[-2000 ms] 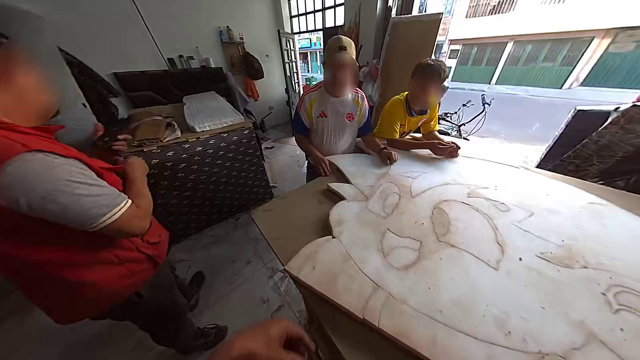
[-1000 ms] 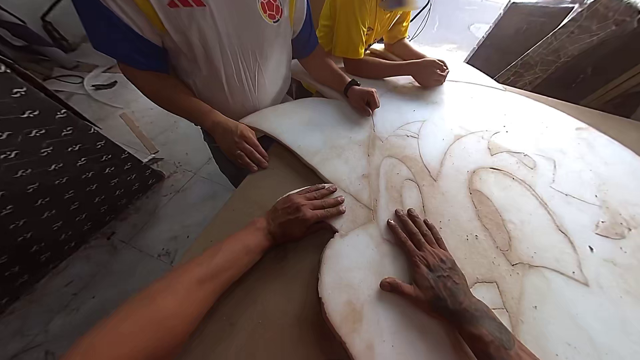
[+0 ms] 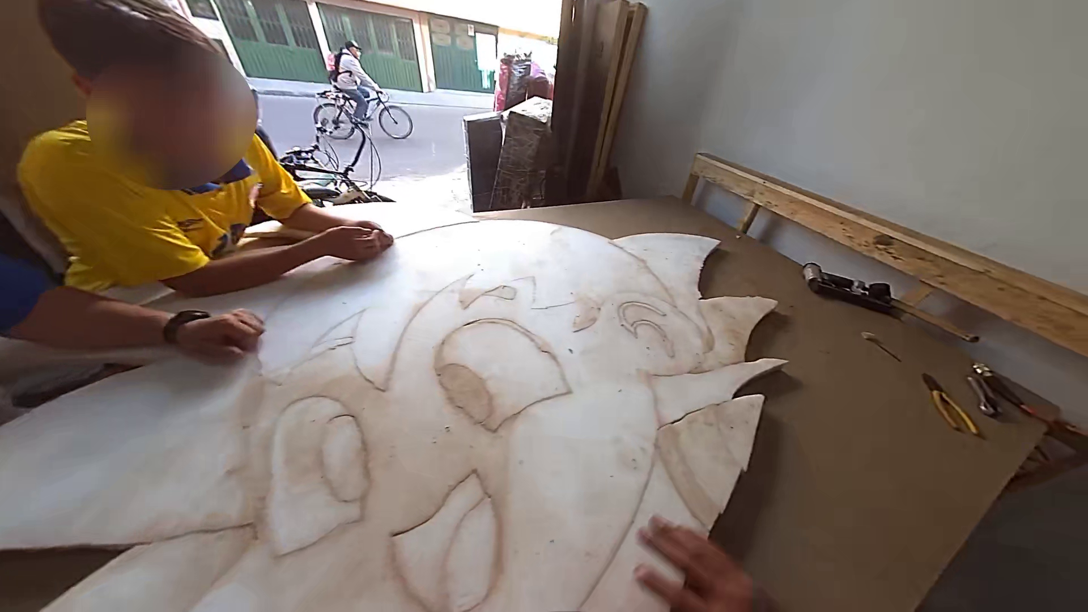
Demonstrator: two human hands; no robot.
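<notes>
A large white foam-like cutout (image 3: 578,442) with a cartoon face in grooved, browned outlines lies flat on a brown board-topped table (image 3: 816,484). Spiky points form its right edge. My right hand (image 3: 693,565) is at the bottom, over the cutout's lower right part near that edge, slightly blurred, with fingers apart and nothing held. My left hand is out of view. Within the face, an eye shape (image 3: 501,374) and a mouth-like shape (image 3: 450,544) show as separate outlined parts.
Yellow-handled pliers (image 3: 950,408), wrenches (image 3: 984,395) and a black-and-silver tool (image 3: 850,289) lie at the table's right. A wooden rail (image 3: 892,246) runs behind. At the left, one person's hands (image 3: 357,241) and another's watch-wearing hand (image 3: 223,333) rest on the cutout.
The view has swung right to the spiky edge and tools. One second ago both my hands lay on the cutout; now only the right one shows.
</notes>
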